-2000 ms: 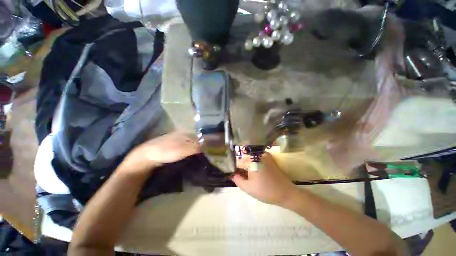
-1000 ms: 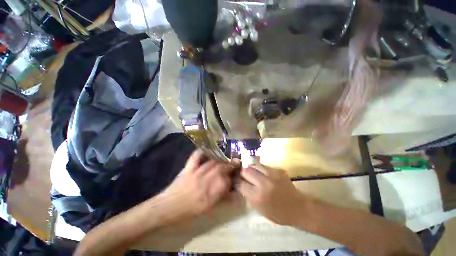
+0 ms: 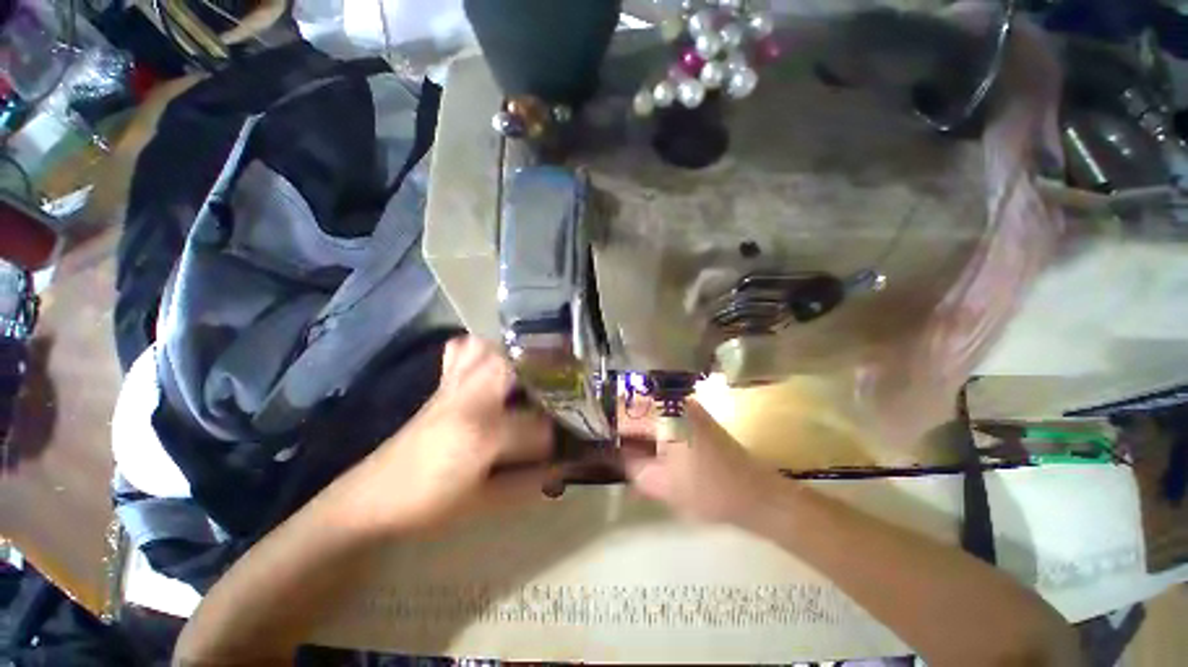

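Observation:
A black and grey garment (image 3: 280, 300) lies heaped left of the sewing machine head (image 3: 808, 196). Its dark edge (image 3: 589, 463) runs to the lit presser foot and needle (image 3: 664, 391). My left hand (image 3: 489, 424) holds the black cloth just left of the needle, its fingers partly behind the shiny metal guard (image 3: 545, 261). My right hand (image 3: 684, 467) is at the presser foot with its fingers on the dark edge; it is slightly blurred, and its fingertips are partly hidden. A white rounded piece (image 3: 134, 430) shows under the garment's left side.
Green thread snips (image 3: 1071, 446) lie on the bed at the right, beside a black strap (image 3: 975, 508). A dark green post (image 3: 541, 46), pearl beads (image 3: 710, 59) and pale pink thread (image 3: 997, 261) are above and on the head. Printed ruler-like marks (image 3: 599, 603) show on the bed's front.
My left hand has moved left and slightly up from beside my right hand, keeping the cloth. The dark edge now shows between the hands. The view has shifted, so the machine head appears further right.

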